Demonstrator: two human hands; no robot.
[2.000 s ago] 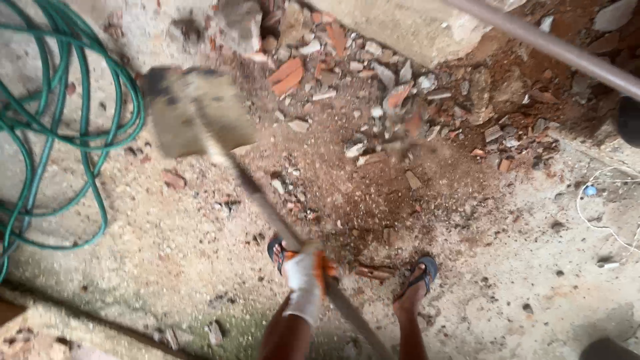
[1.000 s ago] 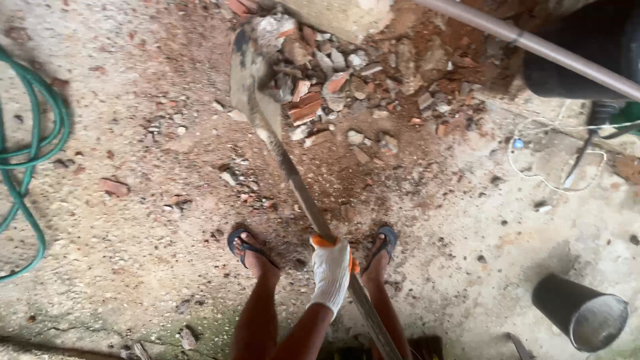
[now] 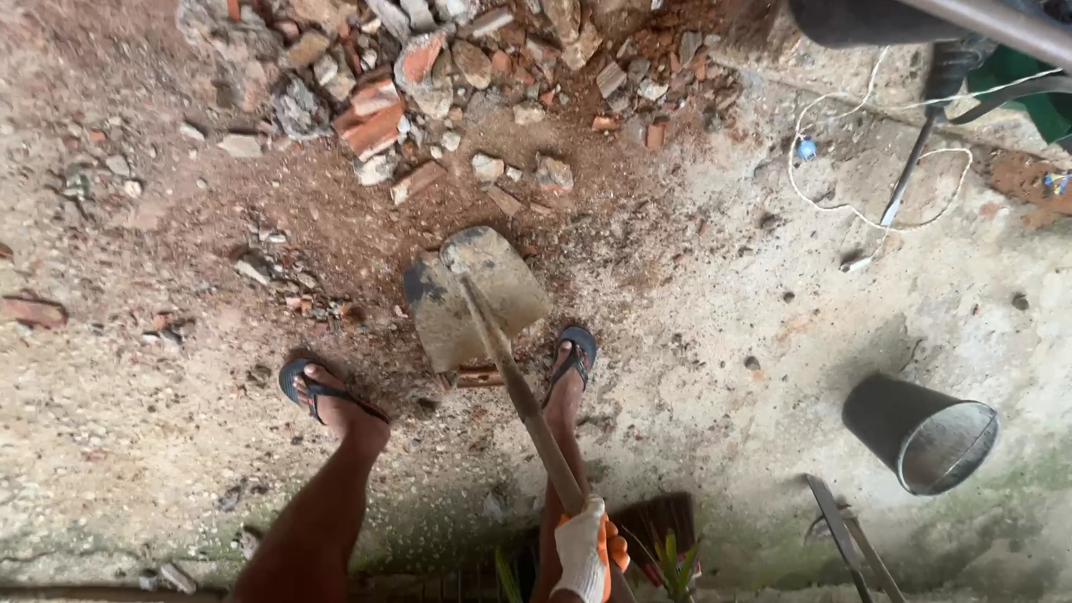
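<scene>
My left hand [image 3: 582,548], in a white glove with an orange palm, grips the wooden handle of a shovel [image 3: 481,297] at the bottom of the view. The handle slants up and left from it to a wide, worn metal blade. This blade rests low over the dusty ground, between my two feet in dark flip-flops [image 3: 316,389]. A reddish hollow brick fragment [image 3: 479,377] lies at the blade's lower edge. Beyond the blade spreads a heap of broken brick and concrete rubble [image 3: 419,79]. My right hand is out of view.
A dark bucket [image 3: 921,435] lies tipped at the right, above a metal tool [image 3: 837,532]. White cord [image 3: 796,172] loops near a narrow blade [image 3: 900,188]. A dark container [image 3: 871,21] and a pole [image 3: 997,25] cross the upper right. Broom bristles [image 3: 657,519] and a plant [image 3: 672,557] are near my hand.
The shovel blade has come from the rubble heap down to the ground between my feet. My gloved left hand has moved down and right, still on the handle. The hose has left the view.
</scene>
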